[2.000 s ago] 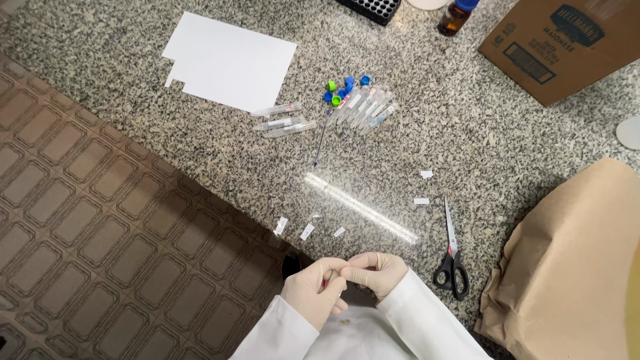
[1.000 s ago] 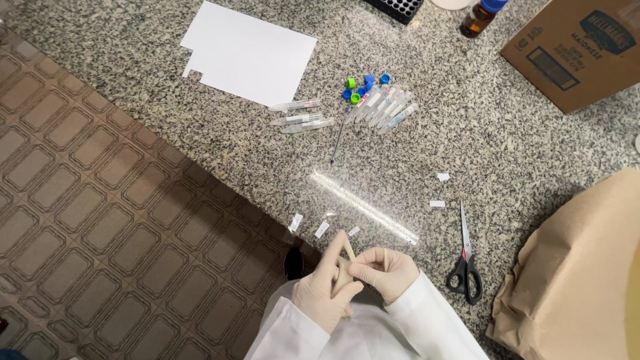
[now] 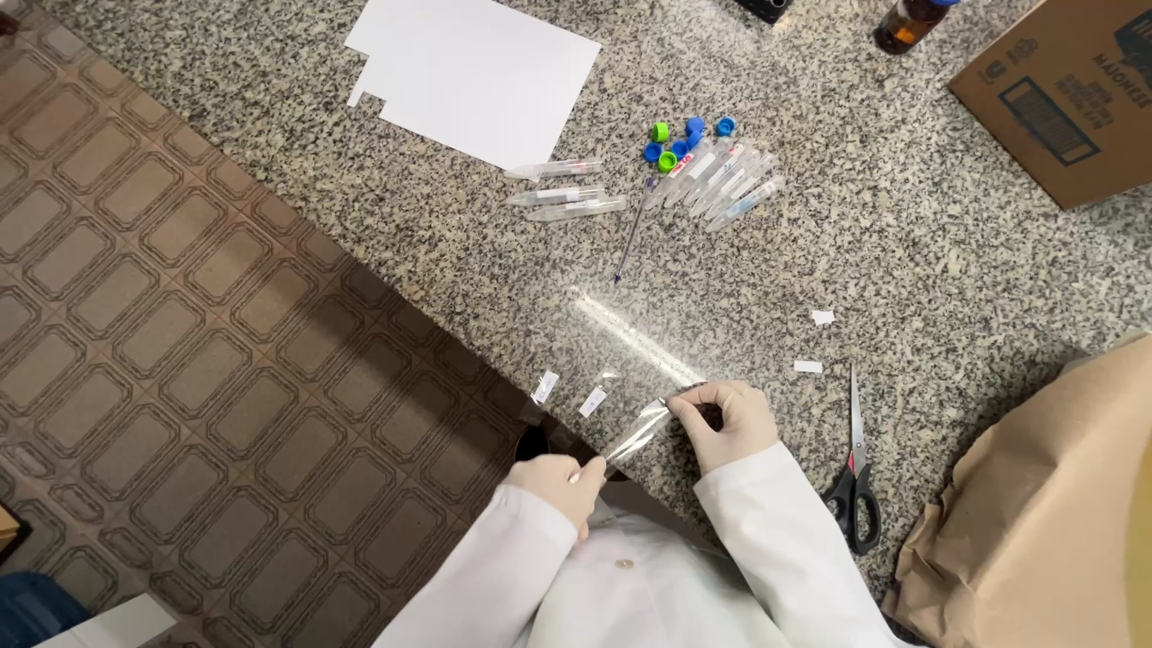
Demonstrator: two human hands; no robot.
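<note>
Between my gloved hands a strip of clear tape (image 3: 637, 434) is stretched at the counter's edge. My left hand (image 3: 560, 484) is closed on its lower end, perhaps around a roll that is hidden by the fingers. My right hand (image 3: 731, 423) pinches the upper end between thumb and forefinger. Just left of the strip lie small white paper labels, one (image 3: 592, 401) near the strip and another (image 3: 544, 387) by the edge. A bright reflection runs over the granite beyond my right hand. Scissors with black handles (image 3: 855, 486) lie to the right, below two more paper pieces (image 3: 808, 366).
Clear conical tubes (image 3: 720, 180), blue and green caps (image 3: 667, 162) and a pen (image 3: 634, 232) lie farther back on the granite. A white paper sheet (image 3: 486, 76) is at the upper left. Brown paper (image 3: 1035, 513), a cardboard box (image 3: 1062, 108) and an amber bottle (image 3: 909, 25) stand right.
My hands were together near the counter's edge; now they are apart, with the clear strip stretched between them. The right hand has moved up and away from the left.
</note>
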